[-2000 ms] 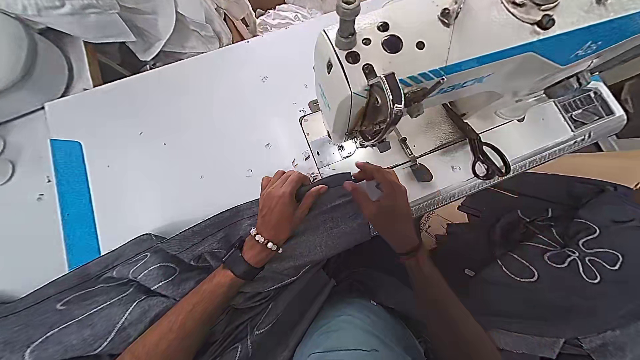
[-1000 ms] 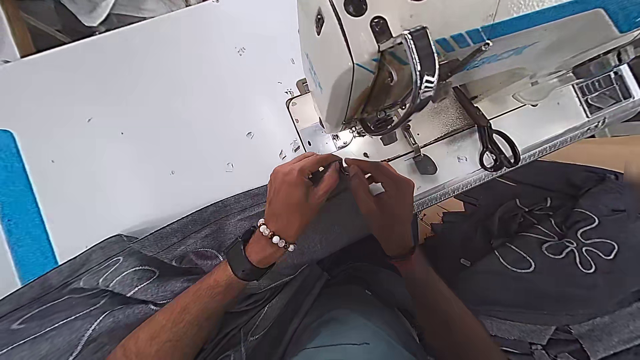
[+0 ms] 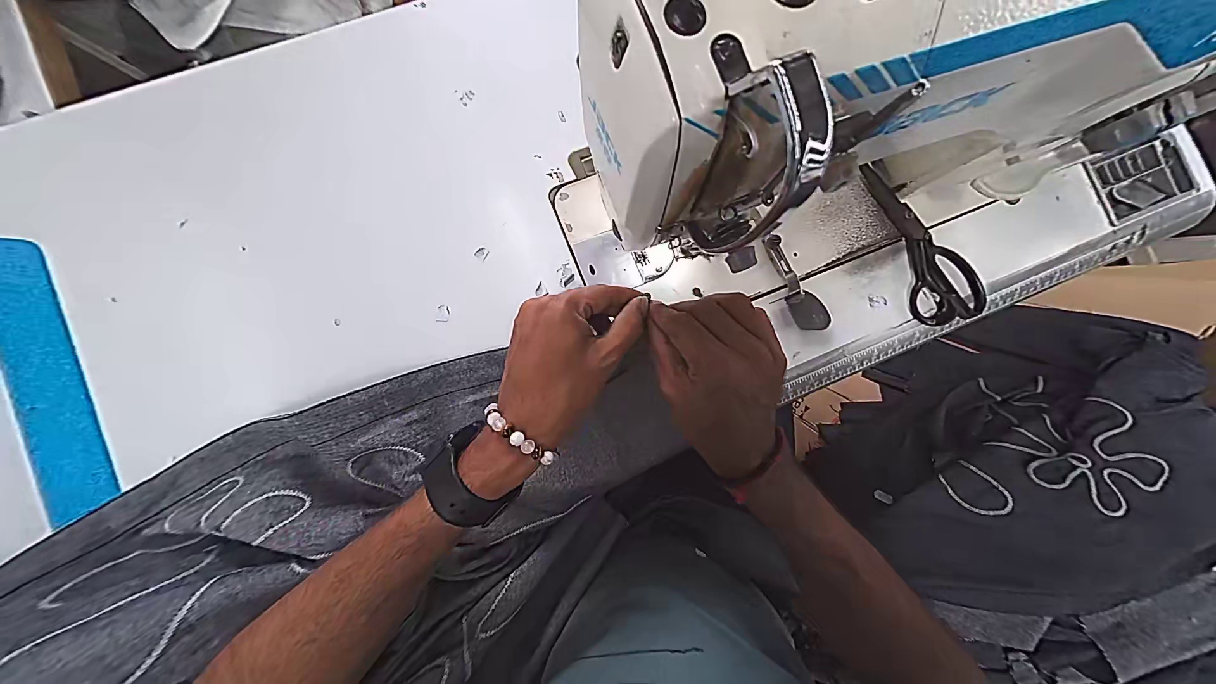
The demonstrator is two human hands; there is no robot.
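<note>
Dark grey denim fabric (image 3: 408, 399) with white cord embroidery lies along the table's near edge and over my lap. My left hand (image 3: 570, 356), with a bead bracelet and a black watch on its wrist, pinches the fabric's upper edge between thumb and forefinger. Against it, fingertips nearly touching, my right hand (image 3: 717, 366) pinches the same edge. Both are just below the lit needle area (image 3: 655, 261) of a white and blue industrial sewing machine (image 3: 636, 123). What exactly sits between the fingertips is too small to tell.
Black-handled scissors (image 3: 940, 285) lie on the machine bed, right of a metal lever with a dark pad (image 3: 807, 310). More dark embroidered fabric (image 3: 1054, 475) is heaped at the right, by brown cardboard (image 3: 1121, 294). Thread scraps dot the white table (image 3: 285, 218). Pale cloth lies at the upper left.
My hands have come together at the fabric edge; two seconds ago they were farther apart. The view has moved closer to the machine.
</note>
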